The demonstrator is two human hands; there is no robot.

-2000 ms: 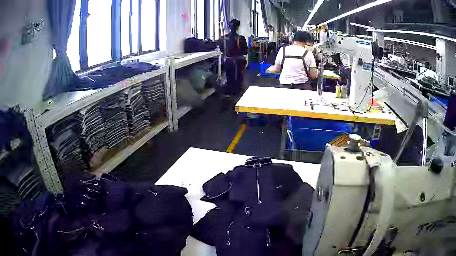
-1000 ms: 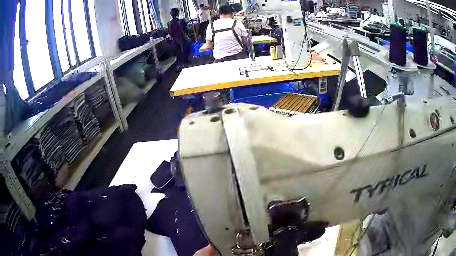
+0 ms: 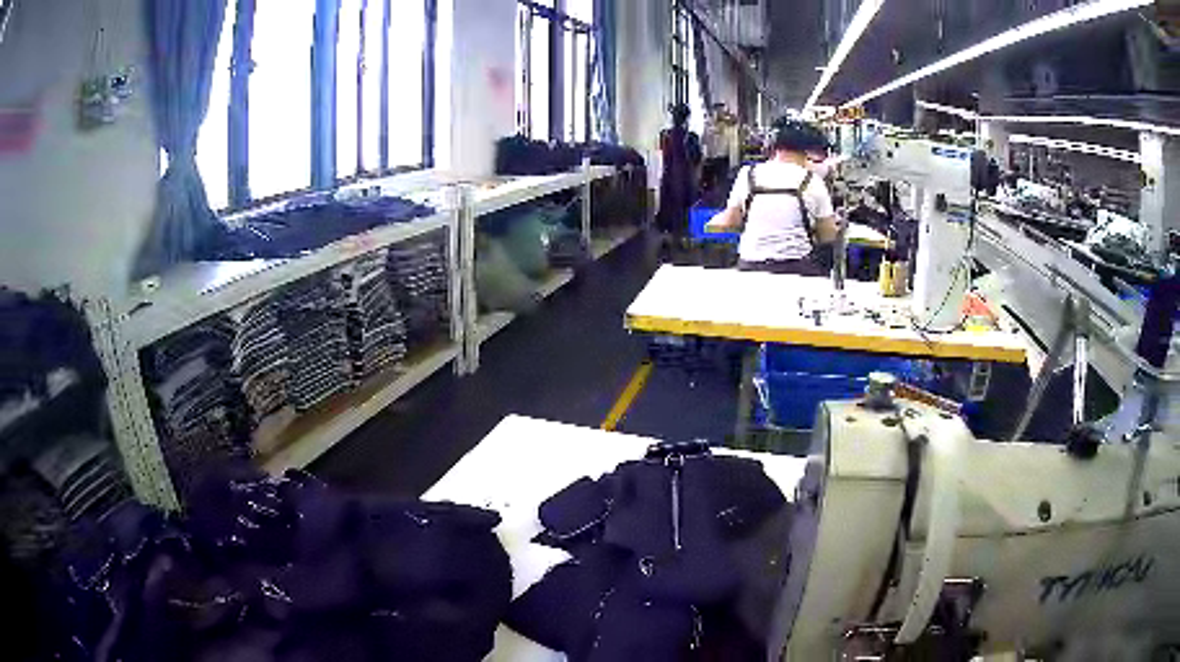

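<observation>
Dark navy garment pieces (image 3: 673, 517) with thin pale seam lines lie on the white machine table (image 3: 537, 455), left of the sewing machine head. A larger dark heap of pieces (image 3: 388, 569) lies at the lower left. The cream-white sewing machine head (image 3: 867, 517), marked TYPICAL, fills the lower right. Its left end stands beside the garment pieces, and small metal parts show at the picture's lower edge. The needle area is cut off by that edge. Neither of my hands is in view.
White shelves (image 3: 298, 278) with stacked fabric pieces run along the windows at left. Another white table (image 3: 776, 304) with a machine stands ahead, with a blue bin (image 3: 828, 385) below it. A person in a white top (image 3: 776, 213) is beyond it, and another person (image 3: 677, 168) stands in the aisle.
The camera swung right and down over the machine arm, then back left and up. A bit of a hand seen under the machine head one second ago is out of view now.
</observation>
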